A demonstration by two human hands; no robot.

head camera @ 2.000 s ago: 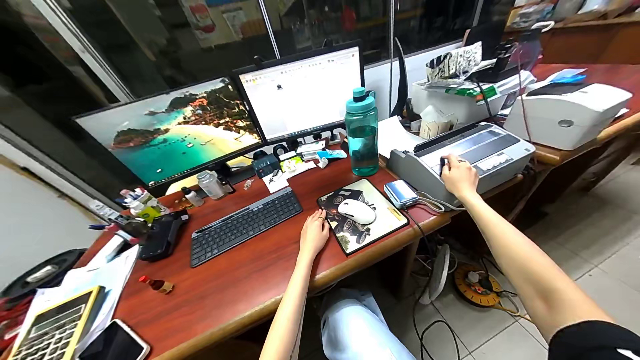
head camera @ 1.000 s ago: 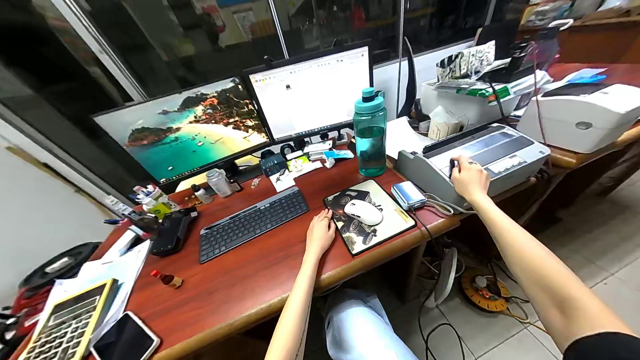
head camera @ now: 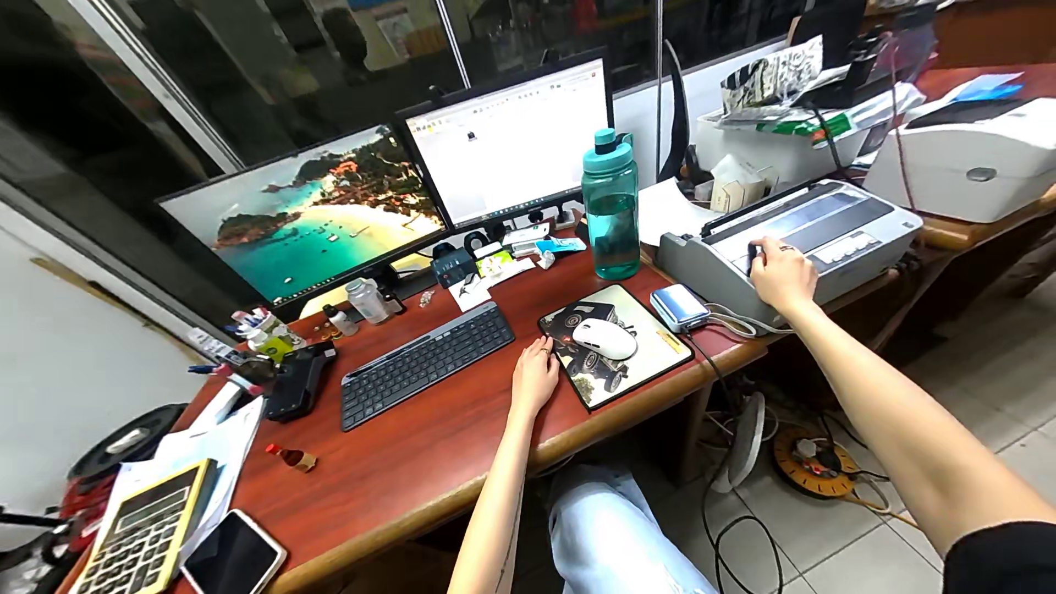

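Observation:
My right hand is on top of a grey dot-matrix printer, its fingers around a small black knob near the printer's left end. My left hand rests on the red-brown wooden desk at the left edge of a mouse pad, holding nothing. A white mouse lies on that pad. Between pad and printer sits a small silver-blue device with a cable. A teal water bottle stands upright behind the pad, and a black keyboard lies left of my left hand.
Two monitors stand at the back. A calculator, a phone, papers and a small red-capped bottle lie at left. A white printer stands at far right. An orange cable reel and loose cords are on the floor.

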